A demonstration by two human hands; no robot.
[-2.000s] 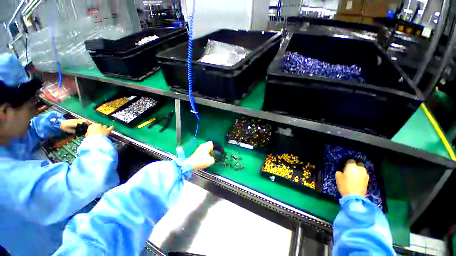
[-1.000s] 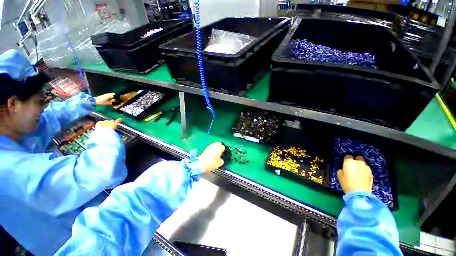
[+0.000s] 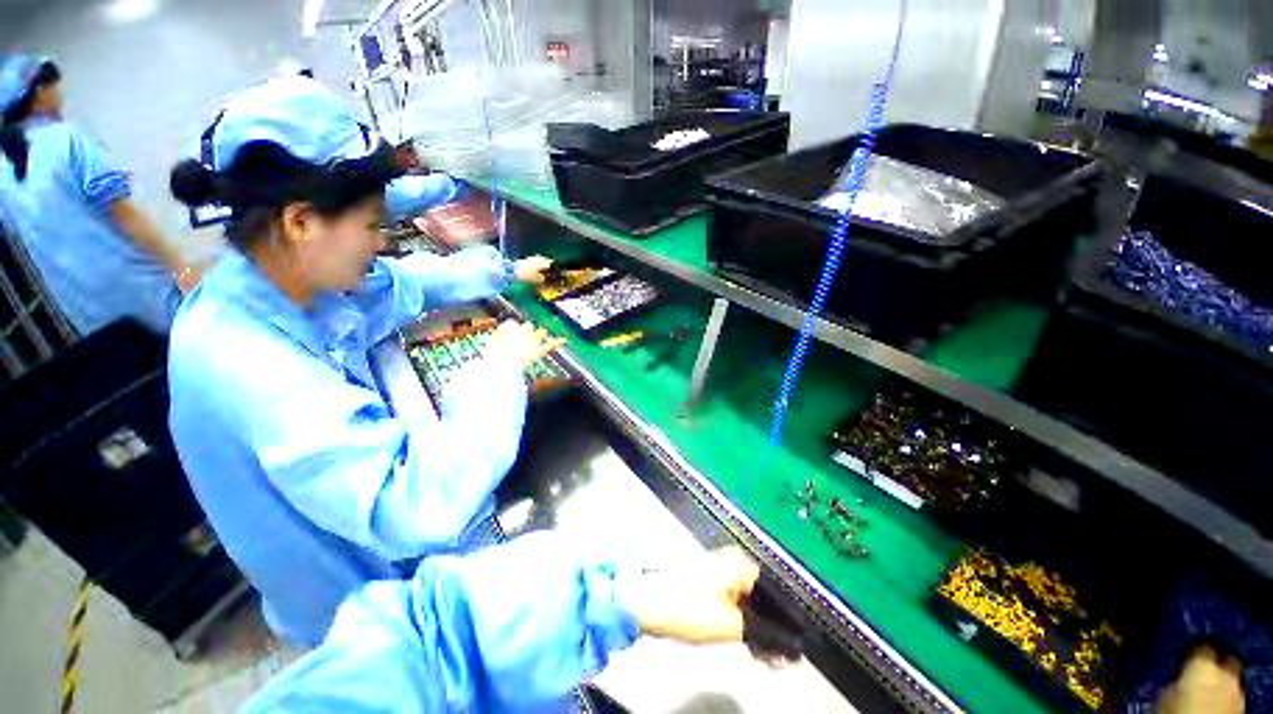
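Observation:
My left hand [image 3: 698, 597], blurred, is over the near conveyor rail, its dark-covered fingertips [image 3: 772, 625] pointing right; whether it holds anything cannot be told. My right hand [image 3: 1203, 686] is cut off by the bottom edge at the lower right, at the bin of blue components [image 3: 1212, 614]; its fingertips and any part in them are hidden. The bin of yellow components [image 3: 1033, 621] is left of it. The bin of dark leaded components [image 3: 921, 453] lies farther back. Loose leaded parts [image 3: 832, 519] are scattered on the green mat [image 3: 754, 481].
A neighbouring worker [image 3: 321, 377] leans over green boards [image 3: 461, 349] at left, by yellow and silver-white bins [image 3: 607, 300]. Large black totes [image 3: 894, 237] stand on the shelf. A blue coiled cord [image 3: 831, 265] hangs down. The chain-edged conveyor rail [image 3: 782, 558] runs diagonally; another person [image 3: 84, 195] is far left.
The view has swung left, putting my right hand at the lower right edge. My left hand has moved from beside the loose parts to over the conveyor edge.

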